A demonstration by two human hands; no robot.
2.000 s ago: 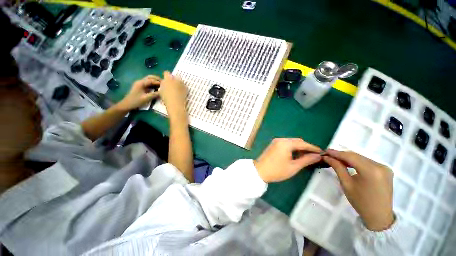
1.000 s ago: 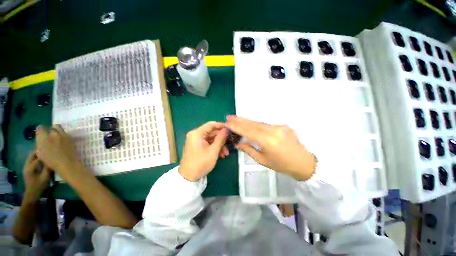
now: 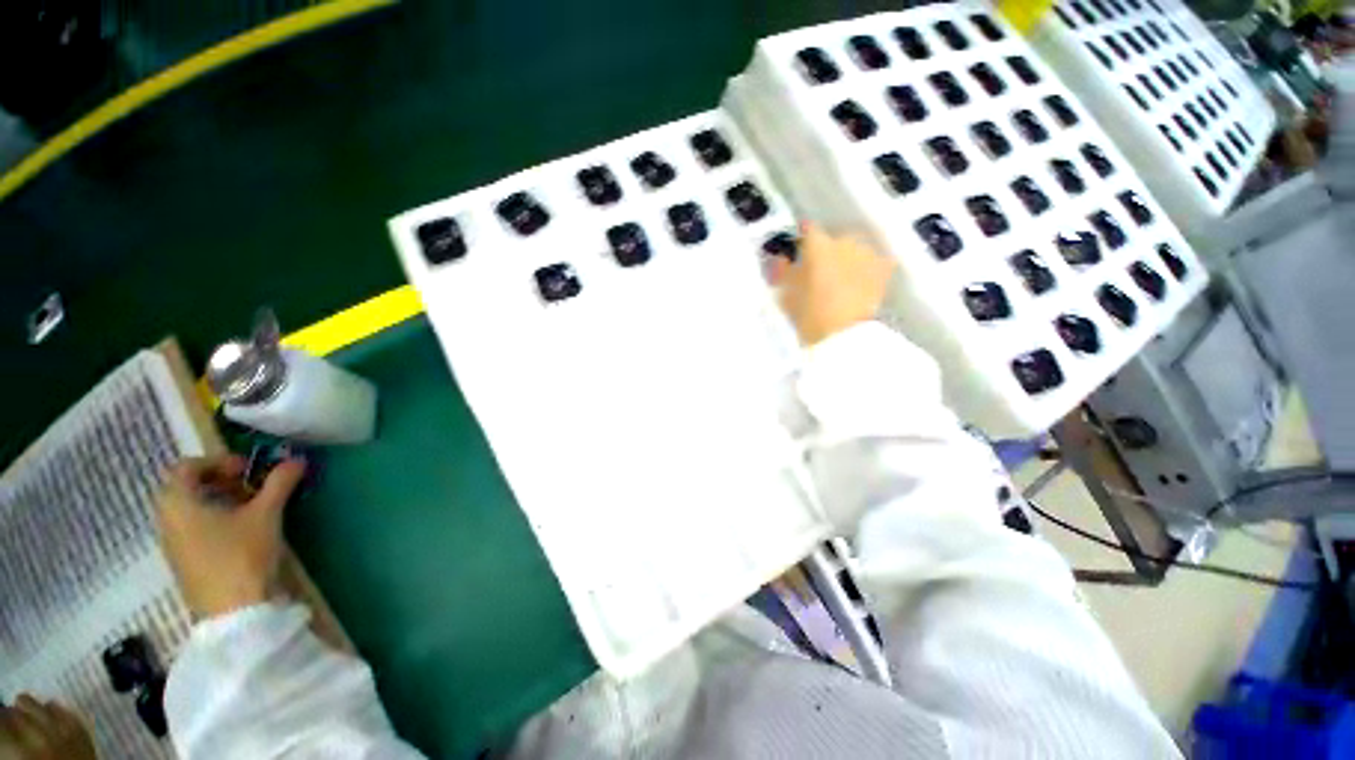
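Note:
The white foam tray (image 3: 595, 490) lies in front of me, with black housings (image 3: 523, 214) in its far pockets. My right hand (image 3: 835, 282) is at the tray's right edge, its fingertips on a black housing (image 3: 779, 248) at a pocket there. My left hand (image 3: 226, 527) is beside the white pump bottle (image 3: 315, 401), thumb and fingers around dark housings (image 3: 271, 457) on the mat. Whether it grips one is unclear. The sheet with rows of small parts (image 3: 82, 505) is partly cut off at the left, with black housings (image 3: 134, 668) on it.
A thicker foam stack (image 3: 951, 201) full of black housings stands right of the tray, and another filled tray (image 3: 1167, 89) lies beyond it. Part of another person's hand (image 3: 45, 731) shows at the lower left. A metal frame, cables and a blue crate (image 3: 1271, 728) are at the lower right.
The view has swung right. My hands, together over the mat before, are now apart: the right has moved to the tray's right column with a housing, the left to the housings by the bottle.

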